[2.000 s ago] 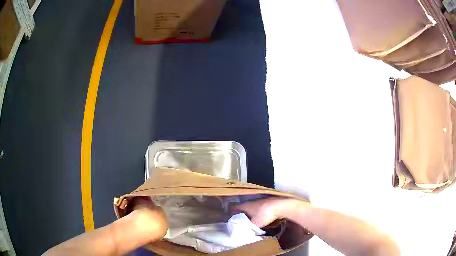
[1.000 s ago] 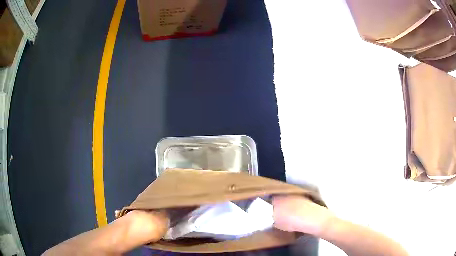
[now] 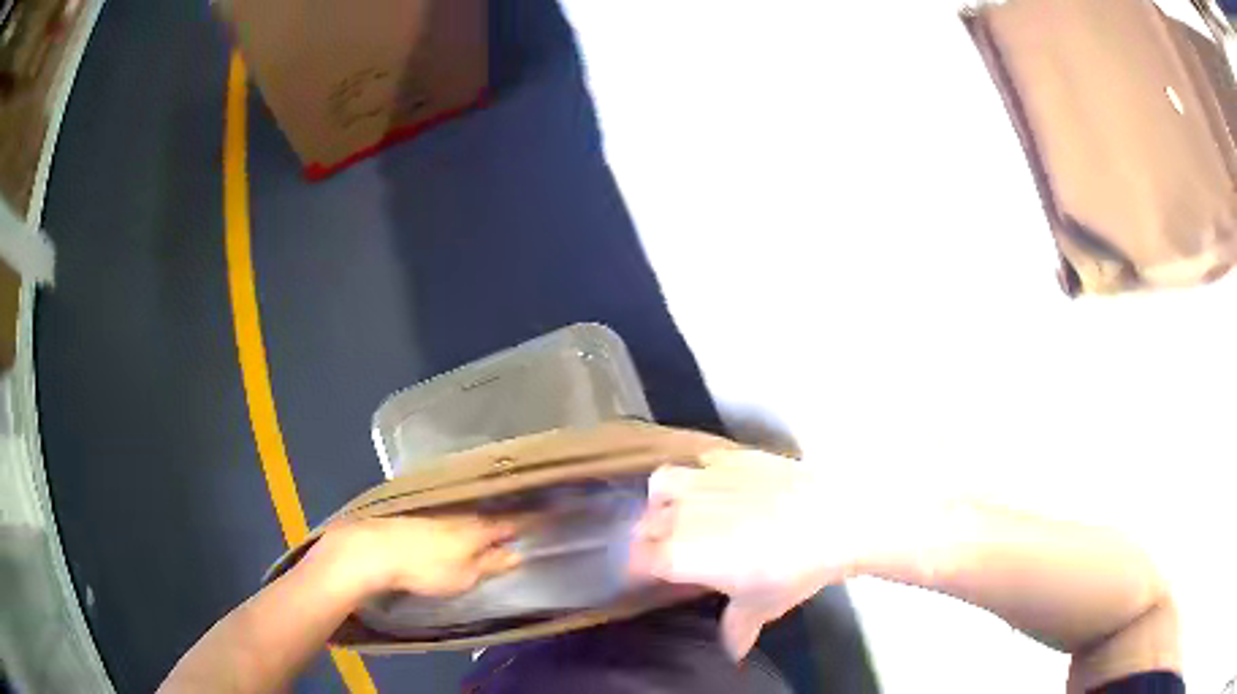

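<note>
A brown handbag (image 3: 448, 483) is held low in front of me, its wide mouth open towards me. Whitish-grey filling (image 3: 543, 586) lies inside it, blurred. My left hand (image 3: 434, 553) reaches into the mouth on the left side, fingers over the filling; whether it grips anything is unclear. My right hand (image 3: 719, 536) is at the right part of the mouth, bright and overexposed, its fingertips at the filling and its thumb outside the near edge. Its hold is also unclear.
A translucent bin or stool (image 3: 516, 393) stands on the floor just beyond the bag. A brown carton (image 3: 366, 82) with a red bottom edge stands farther off, by the yellow line (image 3: 244, 298). A white table (image 3: 841, 271) on the right bears flat brown bags (image 3: 1119, 149).
The view has turned, tilting the bin, carton and table edge. My right hand has come partly out of the bag's mouth. My left hand's fingers now show over the filling.
</note>
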